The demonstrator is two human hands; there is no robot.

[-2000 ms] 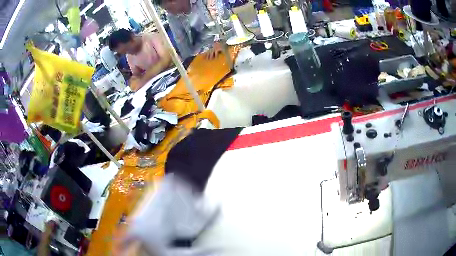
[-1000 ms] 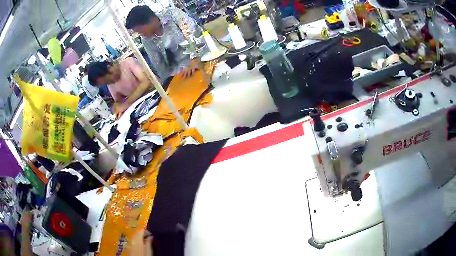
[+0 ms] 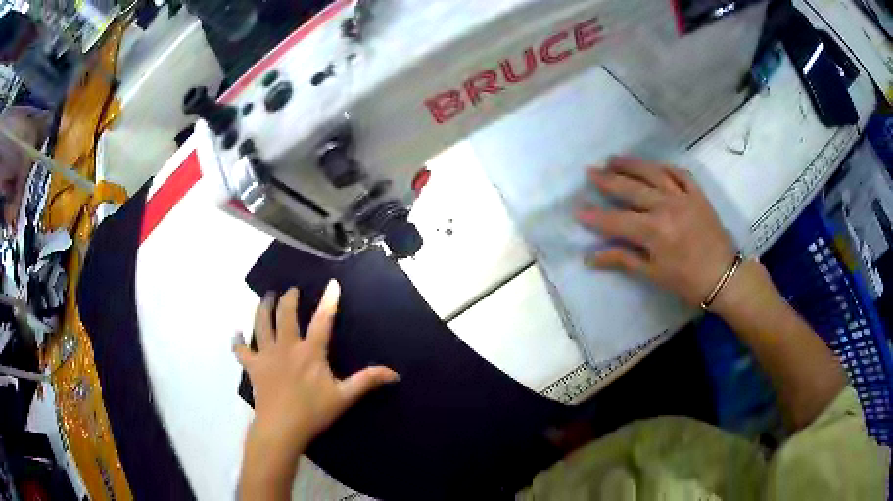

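Observation:
A black fabric panel lies flat on the white table, its upper end by the presser foot of the sewing machine. My left hand rests spread on the panel's left part, palm down. A stack of pale grey-blue cut pieces lies right of the needle plate. My right hand lies on the stack, fingers apart and slightly blurred, with a bangle at the wrist. Whether its fingertips pinch a piece cannot be told.
Another black piece hangs along the left table edge beside orange-brown covering. A blue perforated basket stands at the right. A black slab, perhaps a phone, lies at the upper right. Measuring tape runs along the front edge.
The view has swung right and down to the machine. Both hands now show, on the black panel and on the pale stack. A black panel now lies by the presser foot.

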